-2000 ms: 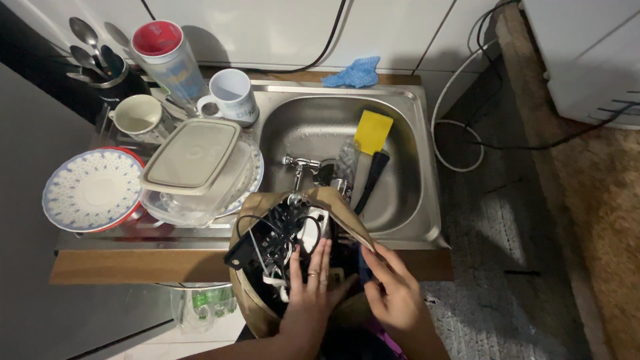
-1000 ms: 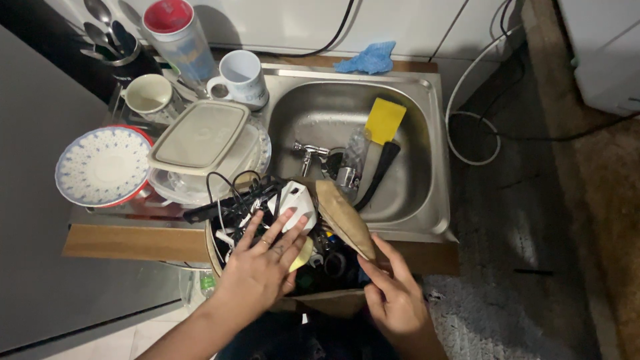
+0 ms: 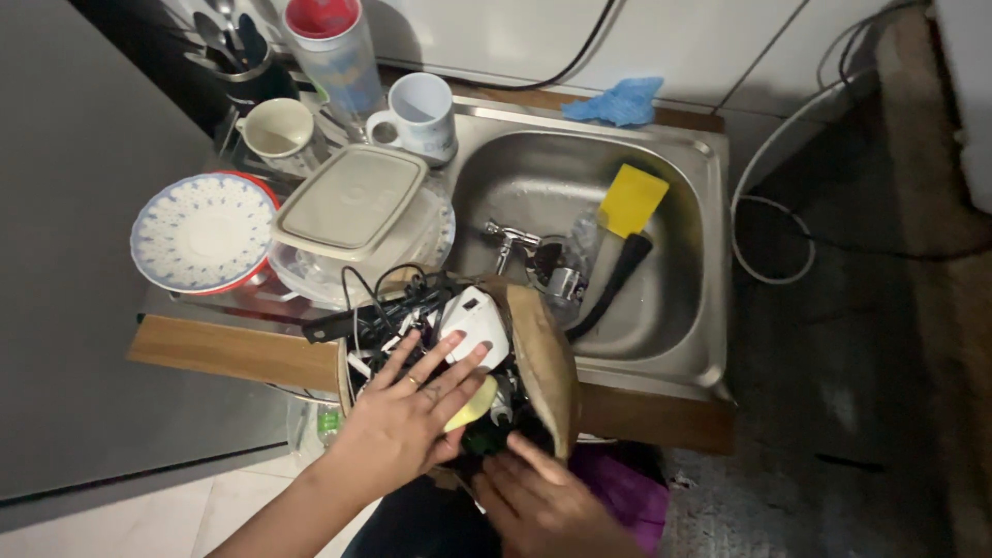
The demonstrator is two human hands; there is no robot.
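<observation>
A brown bag (image 3: 542, 356) full of cables and small items leans against the front edge of the sink. My left hand (image 3: 411, 411) lies spread over the contents, fingertips on a white plastic device (image 3: 474, 329) and beside tangled black cables (image 3: 395, 310). Under its fingers shows a pale yellow object (image 3: 473, 404). My right hand (image 3: 535, 496), slightly blurred, reaches into the near side of the bag's opening; its fingers are partly hidden, and whether they touch anything cannot be told.
The steel sink (image 3: 697, 256) holds a tap (image 3: 511, 236), a yellow sheet (image 3: 633, 200), a clear plastic bottle (image 3: 577, 256) and a black-handled item (image 3: 612, 287). Left of it stand mugs (image 3: 422, 116), a lidded container (image 3: 353, 201), patterned plates (image 3: 205, 232) and a cutlery holder (image 3: 248, 77). A blue cloth (image 3: 618, 102) lies behind.
My right hand has left the bag's right edge and moved left to its near opening. The white device and cables sit higher in the bag than two seconds ago. My left hand stays on them.
</observation>
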